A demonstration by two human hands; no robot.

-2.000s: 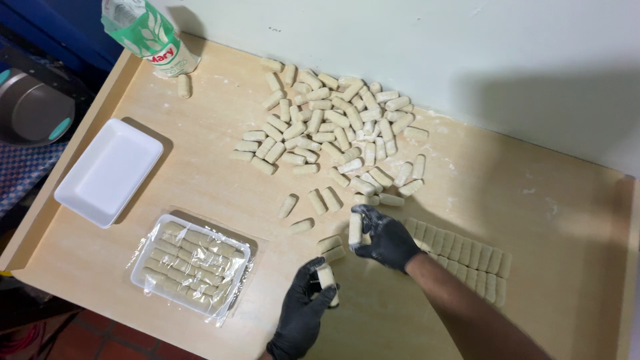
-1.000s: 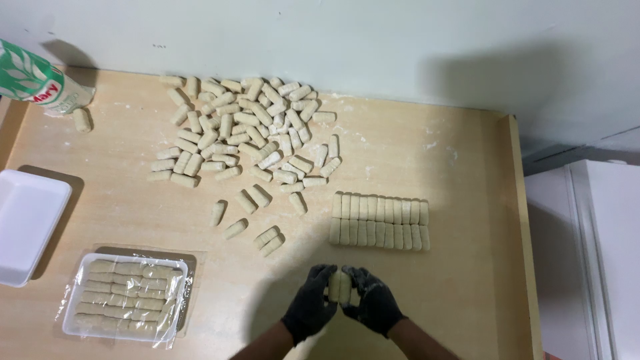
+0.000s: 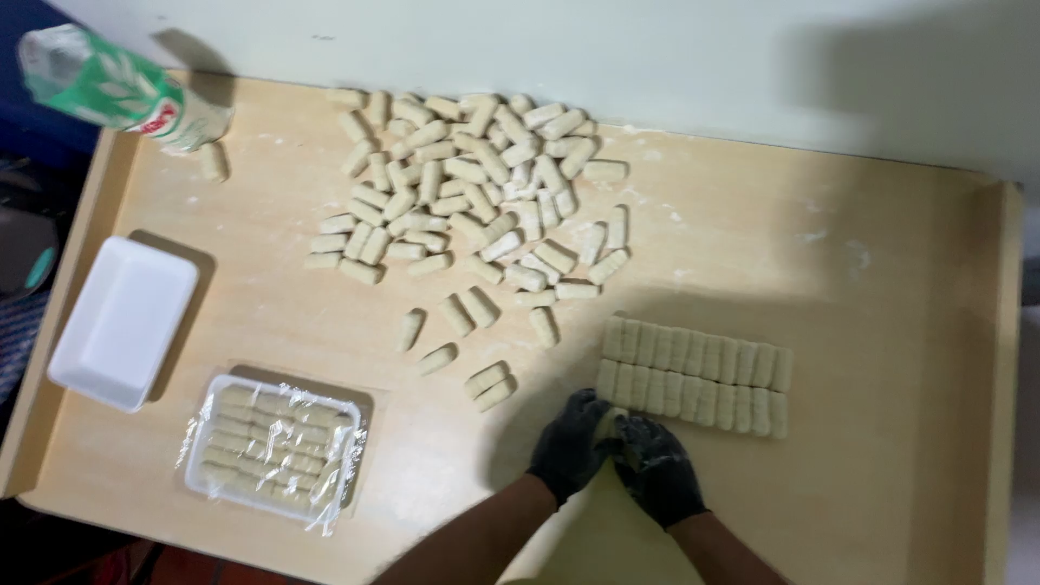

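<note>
Both my hands wear black gloves dusted with flour. My left hand [image 3: 570, 445] and my right hand [image 3: 656, 467] meet around a short dough piece [image 3: 613, 424], mostly covered by the fingers. They are just below the left end of two tight rows of dough pieces [image 3: 699, 374] lying side by side on the wooden board [image 3: 861, 487]. A big loose heap of similar dough pieces [image 3: 471, 179] is spread near the wall, with several single ones below it. Two touching pieces [image 3: 490, 385] lie left of my hands.
At lower left, a white tray of dough pieces [image 3: 272, 451] is covered with clear plastic film. An empty white foam tray [image 3: 126, 321] lies beside the board's raised left edge [image 3: 73, 301]. An open green and white flour bag [image 3: 122, 89] stands at upper left, and a wall borders the back.
Two seconds ago my hands were apart, each holding dough; by one second ago they had come together, pressing dough pieces side by side. They are now close against the rows' lower left end. The view has shifted.
</note>
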